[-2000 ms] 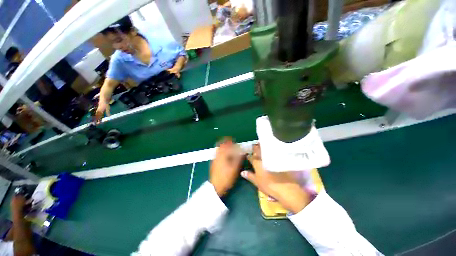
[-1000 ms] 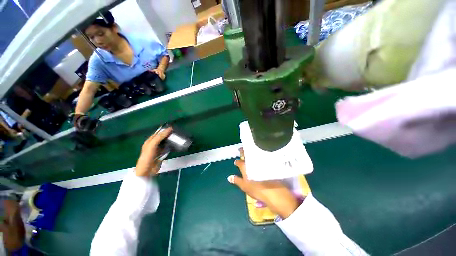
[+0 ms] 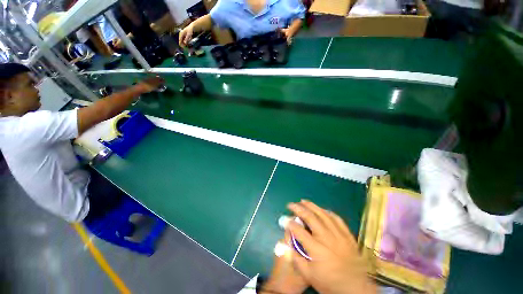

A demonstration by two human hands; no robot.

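My left hand (image 3: 285, 275) and my right hand (image 3: 335, 252) are together over the near bench, left of the press fixture. The right hand overlaps the left. White caps show on fingertips. A thin white and dark-blue curved edge (image 3: 299, 246) shows between the fingers; I cannot tell what it is or which hand has it. The yellow-edged fixture (image 3: 371, 232) holds a pink pad (image 3: 410, 229), with no housing visible on it. The dark green press head (image 3: 493, 126) and its white cloth wrap (image 3: 456, 198) are at the right.
A black lamp housing (image 3: 192, 84) stands on the green conveyor belt (image 3: 321, 118). A white rail (image 3: 258, 150) separates belt and bench. A co-worker in white (image 3: 43, 143) reaches over the belt at left, beside a blue bin (image 3: 129, 135). A person in blue is behind black housings (image 3: 249, 51).
My left hand has let go of the black housing it held over the belt and come back beside my right hand. My right hand has left the fixture. The view has swung left.
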